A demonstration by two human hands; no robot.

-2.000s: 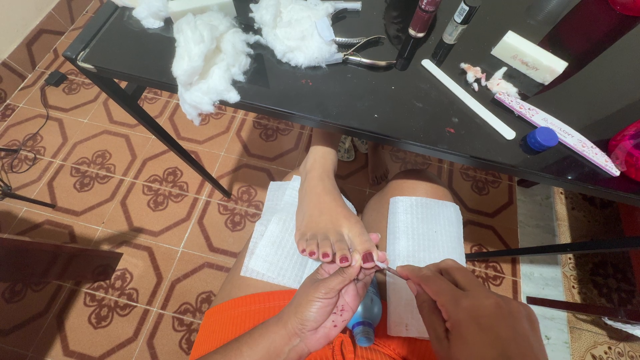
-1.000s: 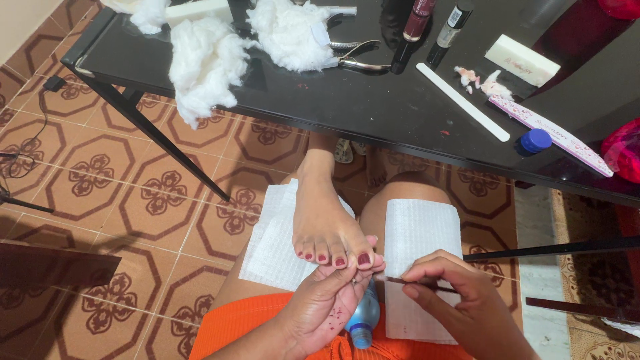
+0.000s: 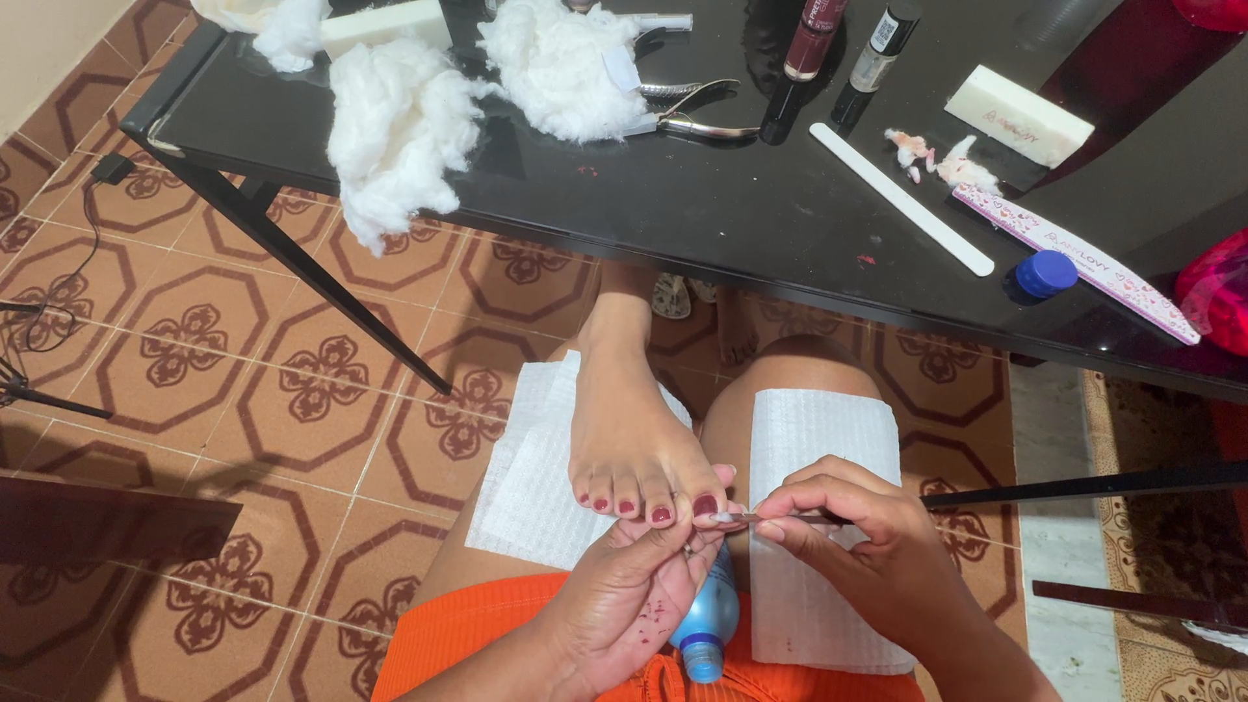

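Observation:
Another person's bare foot [image 3: 643, 429], its toenails painted dark red, rests on a white paper towel [image 3: 531, 458] over my thigh. My left hand [image 3: 639, 575] holds its toes from below, thumb near the big toe, with red specks on the palm. Between the thumb and fingers of my right hand [image 3: 858, 536] is a thin dark stick [image 3: 795, 519], whose whitish tip touches the edge of the big toenail [image 3: 705, 505]. A blue bottle [image 3: 709, 604] lies in my lap, partly behind my left hand. A second paper towel [image 3: 824, 585] covers my other thigh.
Across the front runs a black table [image 3: 604, 210] with cotton wool [image 3: 400, 127], cuticle nippers [image 3: 697, 125], nail polish bottles [image 3: 804, 68], a white stick [image 3: 902, 200], a patterned nail file [image 3: 1082, 258], a blue cap [image 3: 1046, 274] and a white buffer block [image 3: 1019, 115]. Its leg [image 3: 312, 278] slants down at left.
My right hand, which was a little away from the big toe one second ago, has moved left, bringing the stick's tip back to the toenail. My left hand keeps its hold on the foot.

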